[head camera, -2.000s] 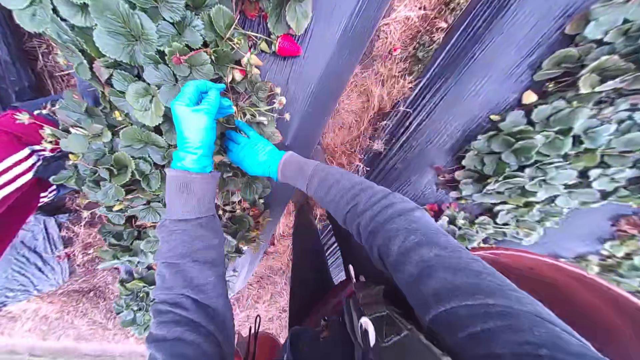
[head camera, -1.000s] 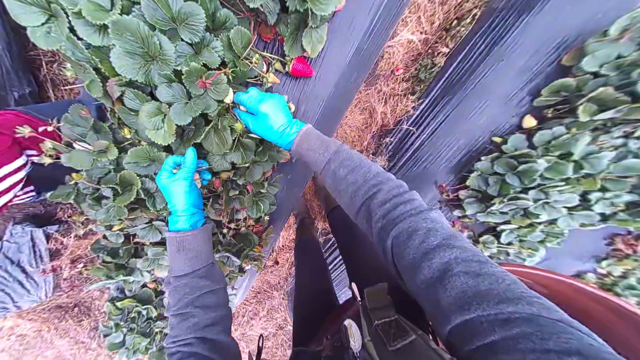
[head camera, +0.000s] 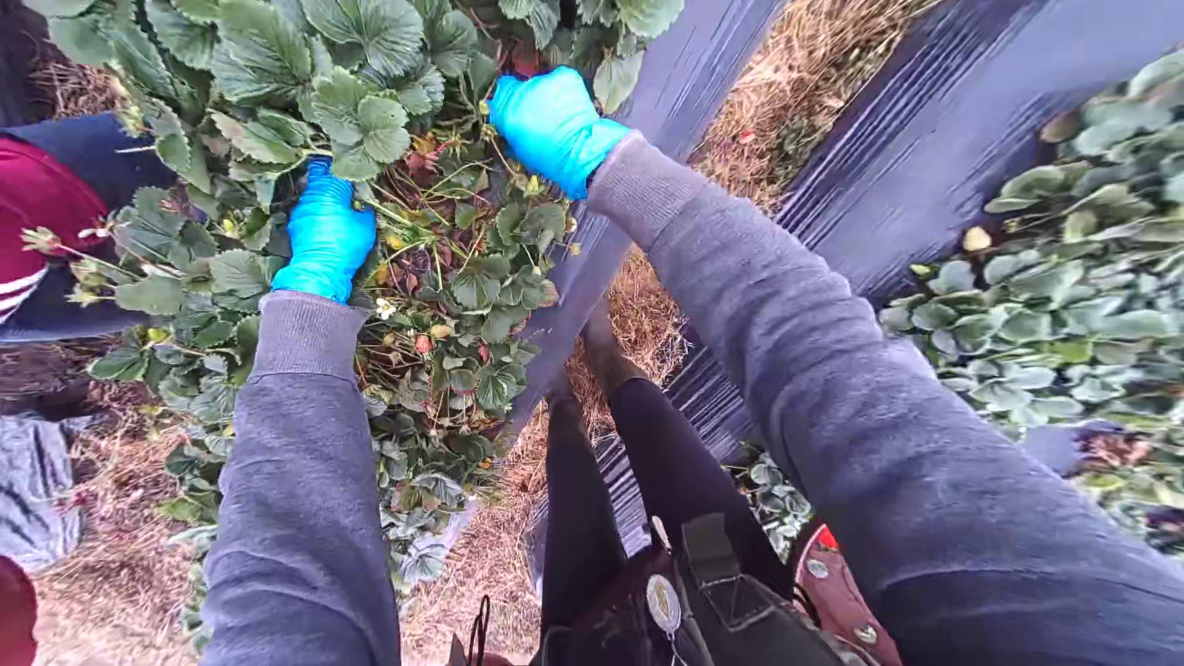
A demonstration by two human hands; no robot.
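Note:
My left hand (head camera: 327,236), in a blue glove, reaches into the strawberry plants (head camera: 481,287), its fingers hidden under the leaves. At the upper middle, my right hand (head camera: 553,125), gloved alike, is bent at the row's right edge beside the black plastic mulch (head camera: 689,74); its fingertips are turned away, and whether it holds anything cannot be seen. Between and below the hands the parted leaves show stems, a white strawberry flower (head camera: 386,309) and small unripe strawberries (head camera: 423,343).
Straw (head camera: 638,314) covers the furrow where my legs stand. Another strawberry row (head camera: 1054,324) grows at the right. A person in a maroon garment (head camera: 46,208) is at the left edge. A brown container (head camera: 837,592) with red inside is beside my waist.
Both hands have moved up from their places one second ago, and my left fingers have gone in under the leaves. The red strawberry seen near my right hand earlier is no longer visible.

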